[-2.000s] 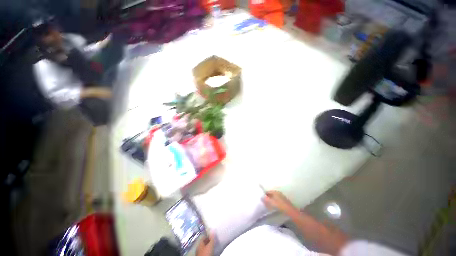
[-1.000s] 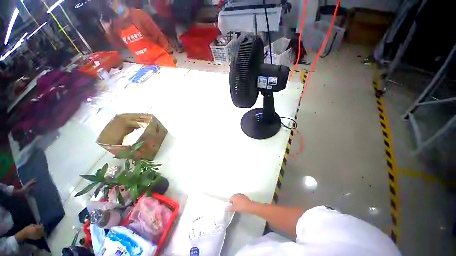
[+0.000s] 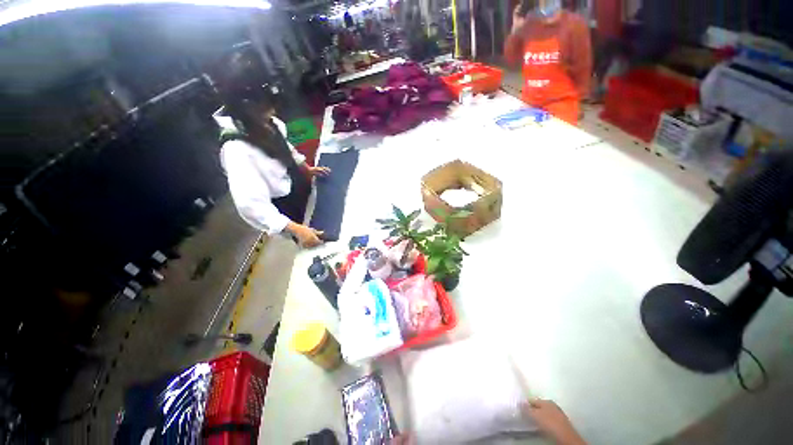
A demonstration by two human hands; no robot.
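A white, pillow-like poly bag pack (image 3: pixel 465 391) lies on the table at the bottom centre, its near end cut off by the picture's edge. My right hand (image 3: pixel 555 421) holds its right edge. Only a small part of my left hand (image 3: pixel 403 439) shows at the bottom edge, by the pack's lower left side; its grip is hidden. A dark, shiny, phone-like rectangle (image 3: pixel 368 410) lies just left of the pack.
A red basket (image 3: pixel 450 315) with a tissue pack and pink bag, a plant (image 3: pixel 443 255), yellow-lidded jar (image 3: pixel 318 345), dark bottle (image 3: pixel 323 280), cardboard box (image 3: pixel 483 209) and black fan (image 3: pixel 687 326) stand on the table. A person handles a dark garment (image 3: pixel 334 195). Red crate (image 3: pixel 236 395) at left.
The view has swung left, bringing the person at left, jar and crate back in. The blue mark and print seen on the pack a second ago no longer show. Part of my left hand now shows.
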